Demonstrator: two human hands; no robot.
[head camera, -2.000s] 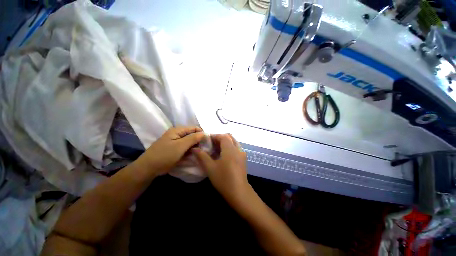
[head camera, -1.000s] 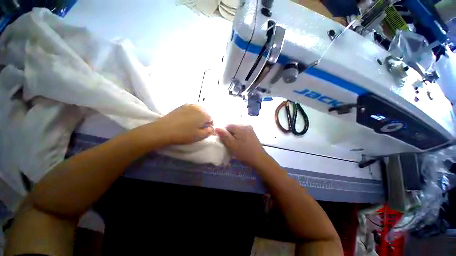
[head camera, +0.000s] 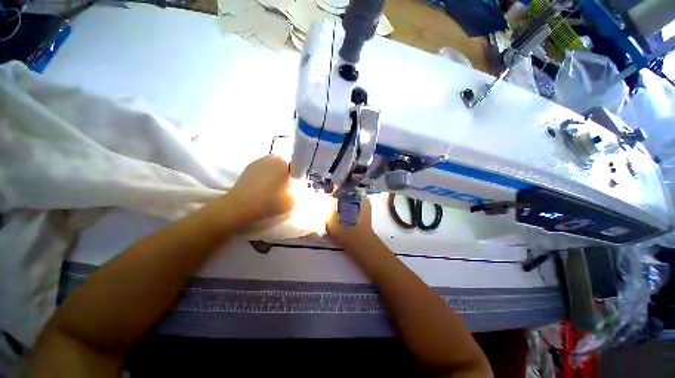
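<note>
The off-white garment piece (head camera: 96, 151) lies bunched on the left of the table and runs right to the hands. My left hand (head camera: 265, 186) is on the cloth just left of the needle area, its fingertips lost in glare. My right hand (head camera: 351, 221) is below the end of the white sewing machine head (head camera: 444, 111), partly hidden by a metal knob. The cloth edge between the hands is washed out by the bright light. The scissors (head camera: 416, 211) lie on the machine bed right of my right hand, partly covered by the head.
The grey edge ruler (head camera: 296, 301) runs along the table front. Cream cut pieces (head camera: 277, 21) lie behind the machine. Clear plastic bags (head camera: 642, 277) hang at the right, with a red crate (head camera: 579, 353) below. The control panel (head camera: 585, 220) is on the head's right side.
Both hands have moved from the table's front edge up to the needle area, taking the cloth along. The view has shifted, and the machine head appears nearer and covers part of the scissors.
</note>
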